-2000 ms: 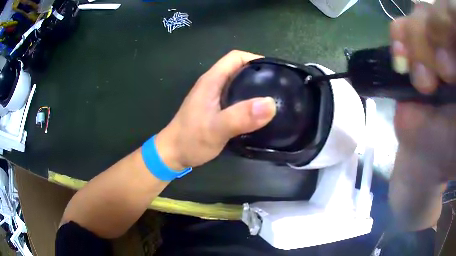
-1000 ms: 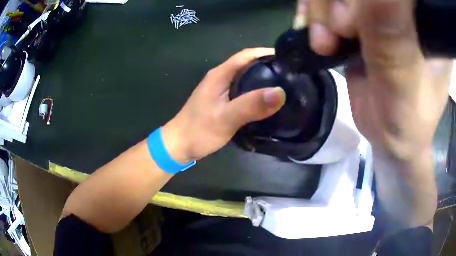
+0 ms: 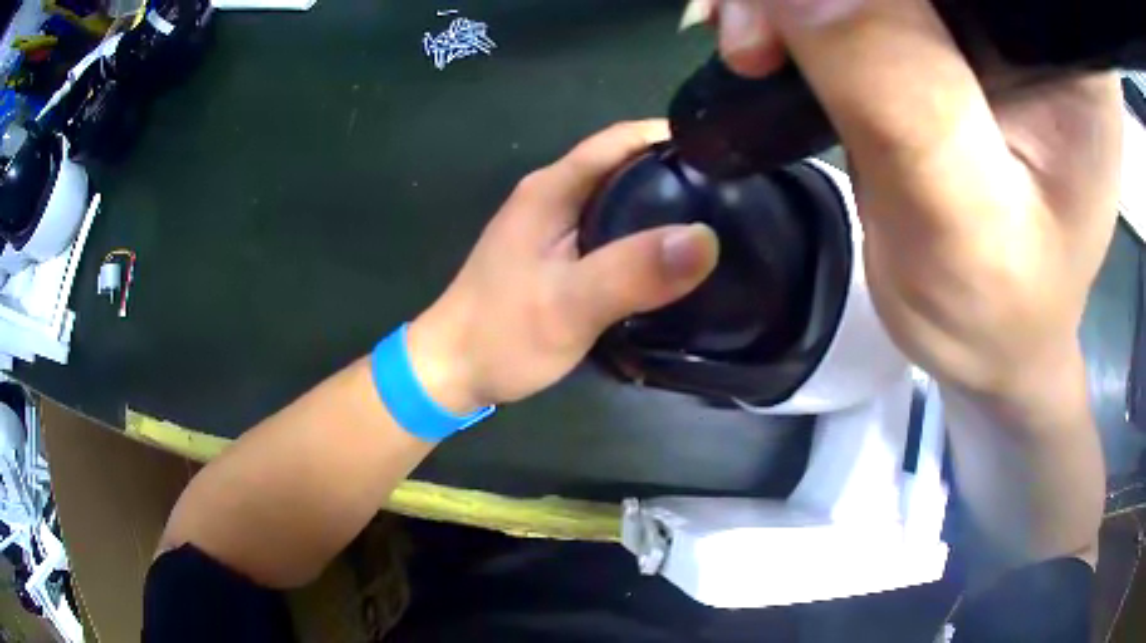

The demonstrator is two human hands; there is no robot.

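Note:
The glossy black camera ball housing [image 3: 754, 270] sits in front of me, with a white collar [image 3: 867, 364] behind it on the right. A white wall-mount bracket [image 3: 779, 553] runs below it to the mat's near edge. My left hand [image 3: 540, 289], with a blue wristband, grips the ball from the left, thumb on its top. My right hand [image 3: 930, 163] holds the thick black electric screwdriver [image 3: 754, 119] over the top of the ball. Its bit is hidden, so I cannot tell what it touches. The upper right part of the tool is cut off by the frame.
A pile of small silver screws [image 3: 459, 42] lies at the top of the green mat [image 3: 302, 189]. A tiny white part with red leads [image 3: 113, 279] lies left. White and black camera parts [image 3: 57, 207] stand at the far left. Yellow tape [image 3: 503, 509] edges the mat.
The screwdriver has swung from the ball's right side, where its bit showed, to over its top. The left hand and ball have shifted slightly right; the left hand still grips.

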